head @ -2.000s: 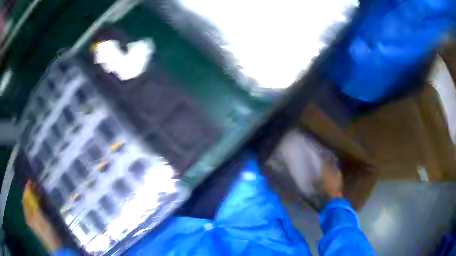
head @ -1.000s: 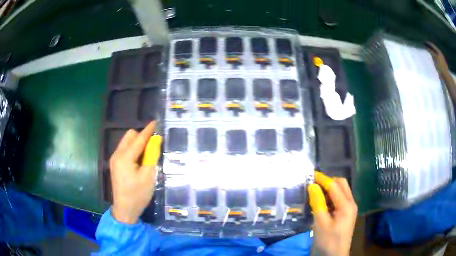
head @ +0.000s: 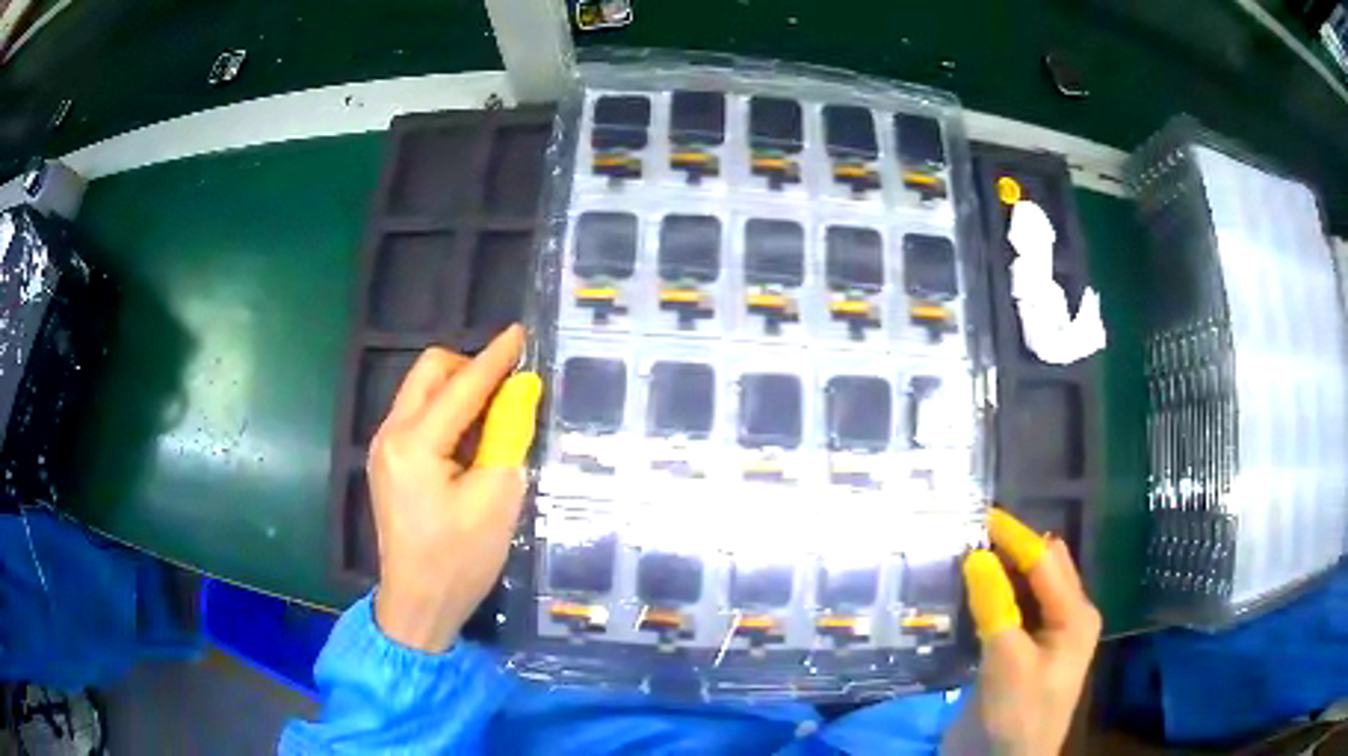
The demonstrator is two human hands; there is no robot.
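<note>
A clear blister tray [head: 761, 347] lies over the dark foam tray [head: 421, 281], with rows of black rounded-square screens [head: 689, 248] with orange and black tails in its pockets. Glare washes out a band across its lower part. My left hand [head: 455, 480] is at the tray's left edge, with a yellow finger cot on the thumb. My right hand [head: 1032, 613] is at the lower right edge, with yellow cots on thumb and index finger. Both hands hold the tray by its sides.
Stacked blister trays [head: 1257, 384] stand at right. A crumpled white scrap [head: 1047, 296] and a small yellow piece [head: 1010, 191] lie on the foam. A shiny black bulk [head: 45, 340] is at left. Small units [head: 1064, 74] lie on the dark green belt [head: 828, 37] behind a pale rail [head: 281, 126]. Blue sleeves show at both sides.
Two seconds ago the view was turned aside, with my right hand down by a brown box. Since one second ago my hands have stayed at the tray edges; the whole scene has shifted right in view.
</note>
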